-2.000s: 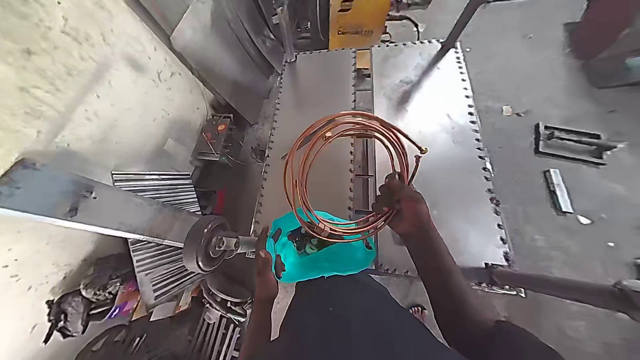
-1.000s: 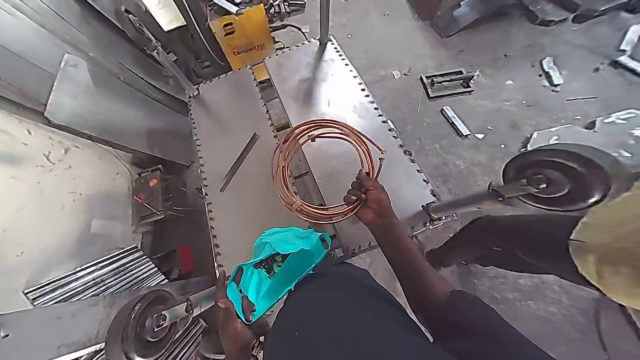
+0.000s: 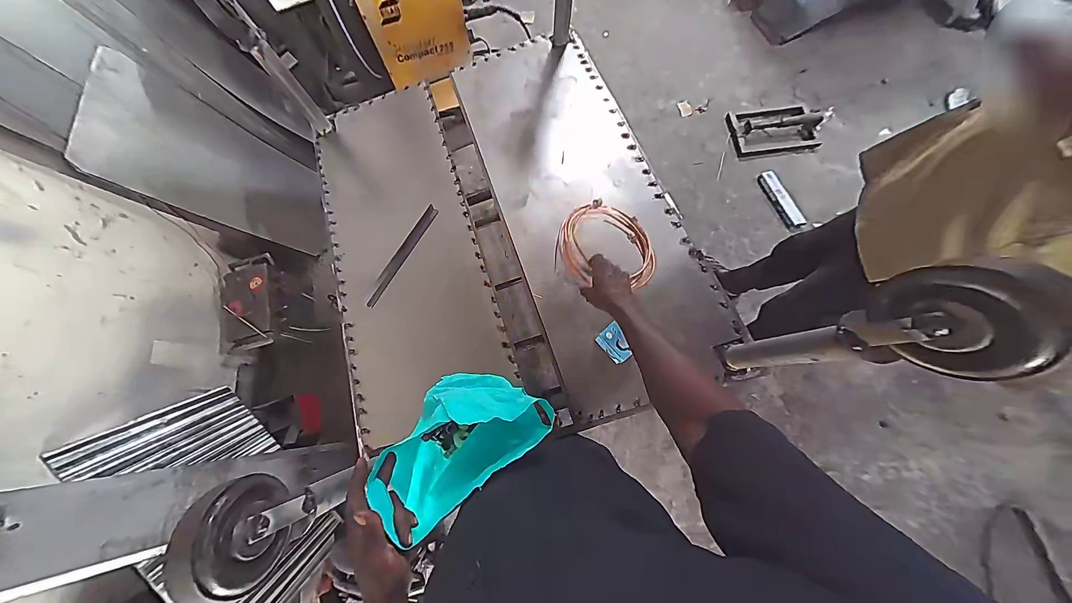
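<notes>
A coil of copper tubing lies over the right-hand metal panel, and my right hand grips its near edge. At the lower left my left hand holds a turquoise plastic bag, its fingers through the handle. The bag gapes, showing small dark and greenish items that I cannot make out. A small blue packet lies on the right-hand panel beside my right forearm. On the left-hand panel rests a narrow dark metal strip.
Caster wheels stand at lower left and right. A yellow ESAB welding machine is beyond the panels. A person in a tan garment stands at the right. Corrugated metal lies at left, a small metal frame on the floor.
My right hand has carried the copper coil away from the bag, out over the right-hand panel. The blue packet now shows there. A person has come into view at the right. The view has shifted.
</notes>
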